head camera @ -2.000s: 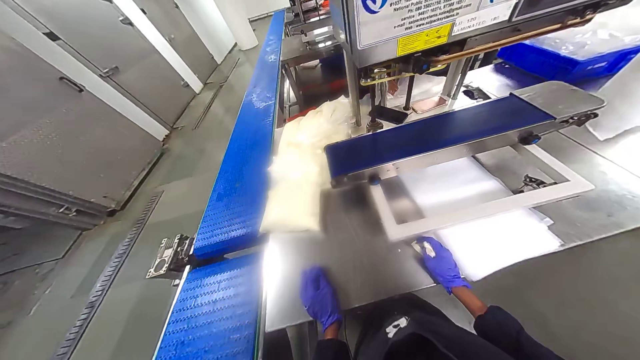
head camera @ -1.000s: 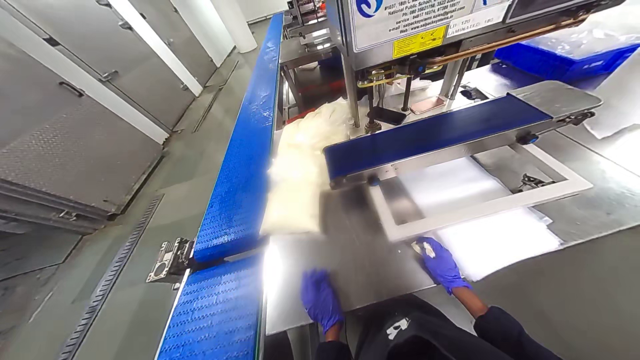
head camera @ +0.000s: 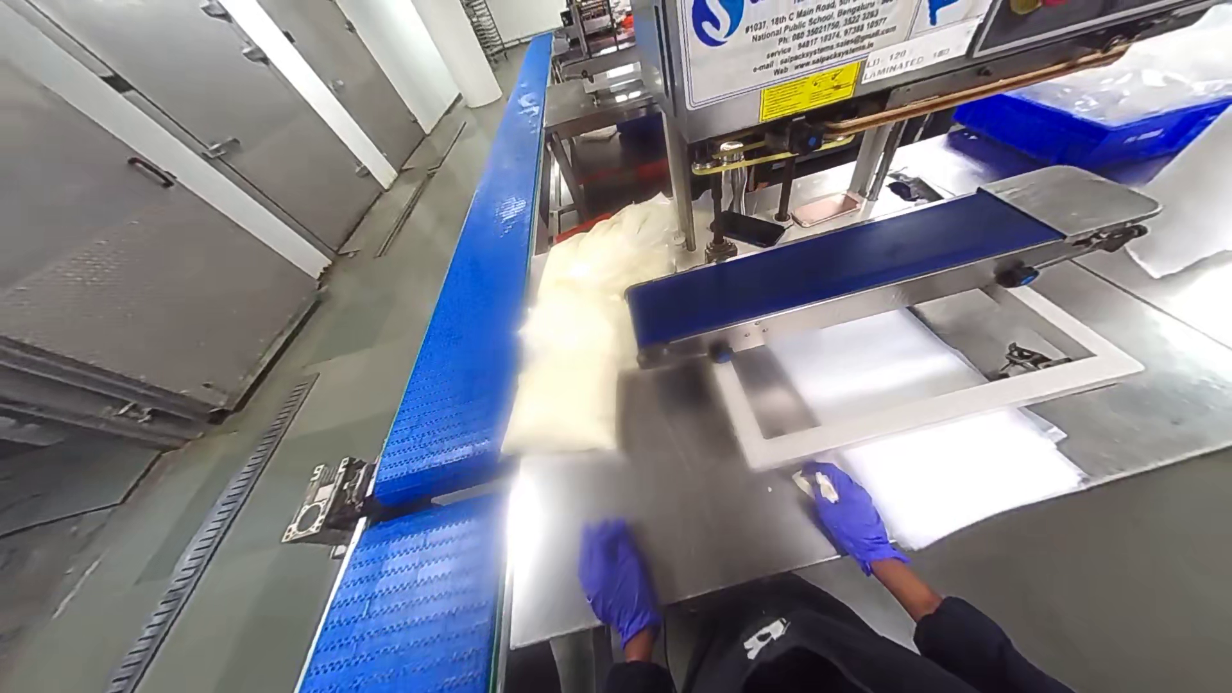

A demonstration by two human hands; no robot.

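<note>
My left hand (head camera: 619, 580), in a purple glove, rests on the steel tabletop (head camera: 674, 472) near its front edge, with nothing visible in it. My right hand (head camera: 849, 515), gloved alike, lies by the lower corner of a white frame (head camera: 938, 412), and a small crumpled whitish piece (head camera: 825, 488) shows at its fingers. Whether the fingers grip that piece is unclear. White sheets (head camera: 962, 472) lie beside the right hand and partly beneath the frame. Beyond the left hand lie filled, cream-coloured plastic bags (head camera: 568, 375), somewhat blurred.
A blue conveyor belt (head camera: 462, 337) runs along the table's left side. A short dark-blue conveyor (head camera: 847, 269) stands over the frame, below a steel machine (head camera: 808, 58). At the back right is a blue crate (head camera: 1088, 130) holding clear plastic. A dark tray (head camera: 749, 229) sits under the machine.
</note>
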